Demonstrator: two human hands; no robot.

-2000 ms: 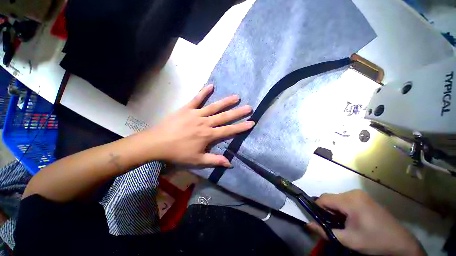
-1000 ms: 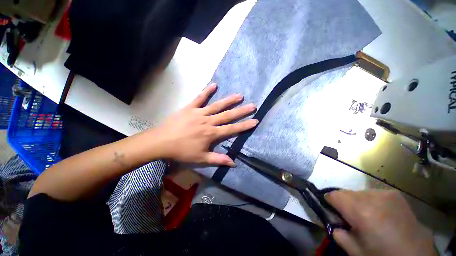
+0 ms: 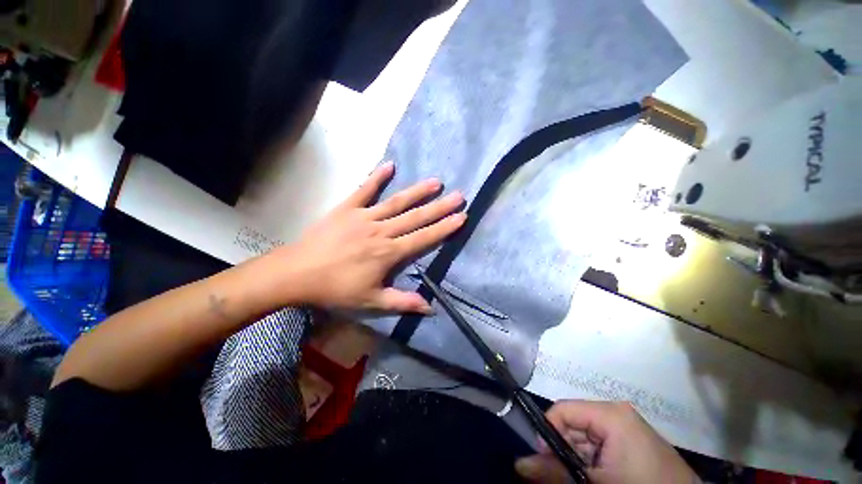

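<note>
The grey-backed panel (image 3: 558, 57) lies on the white table, with a narrow black band (image 3: 515, 156) curving across it. My left hand (image 3: 364, 246) lies flat on the panel with fingers spread, fingertips at the band, holding nothing. My right hand (image 3: 610, 440) grips the black-handled scissors (image 3: 468, 331) at the bottom. The scissors' tips lie over the band close to my left thumb, and the blades look nearly closed. A short dark slit or line (image 3: 477, 304) shows on the grey side, right of the blades.
The sewing machine head (image 3: 794, 170) stands at the right, its metal bed (image 3: 662, 293) below. Black cloth (image 3: 227, 85) lies on the table at the upper left. A blue plastic basket (image 3: 61, 265) is at the left. Striped cloth (image 3: 260, 378) and a red item (image 3: 336, 392) are below my left forearm.
My right hand and the scissors have swung down and left, and the slit or line beside the blades now shows. My left hand stays spread on the panel. The whole view has shifted slightly.
</note>
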